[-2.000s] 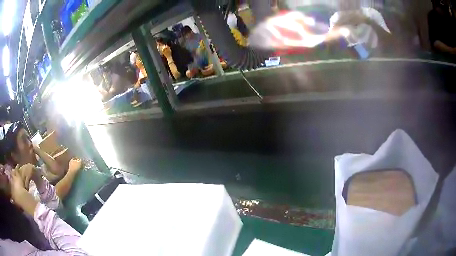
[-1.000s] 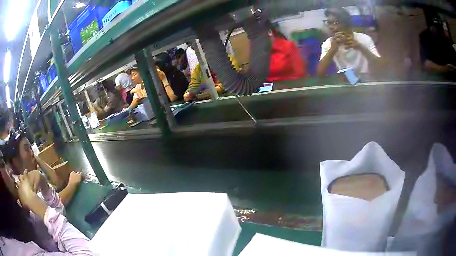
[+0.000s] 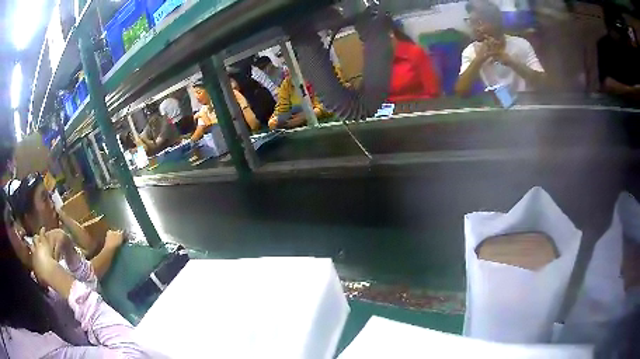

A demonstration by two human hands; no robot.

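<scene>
Neither of my hands is in the picture. A large white block or box point(image 3: 242, 308) lies on the green bench in front of me, at the lower centre-left. A second flat white piece point(image 3: 428, 343) is cut off by the bottom edge, to its right. A white protective sleeve point(image 3: 509, 305) stands upright at the lower right with its pointed top open. A brown rounded product top point(image 3: 518, 250) shows in its opening. Another white sleeve point(image 3: 603, 287) stands at the right edge, partly cut off.
A black item point(image 3: 158, 278) lies left of the block. Two people sit close at the left point(image 3: 77, 308). The dark conveyor point(image 3: 316, 203) runs beyond the bench. Green posts point(image 3: 119, 151) hold a shelf of blue bins. A black duct hangs ahead. Several people sit across the line.
The view has shifted slightly, so the bench things appear moved a little. Across the line, the person in white has turned their head. The block and sleeves stand as before.
</scene>
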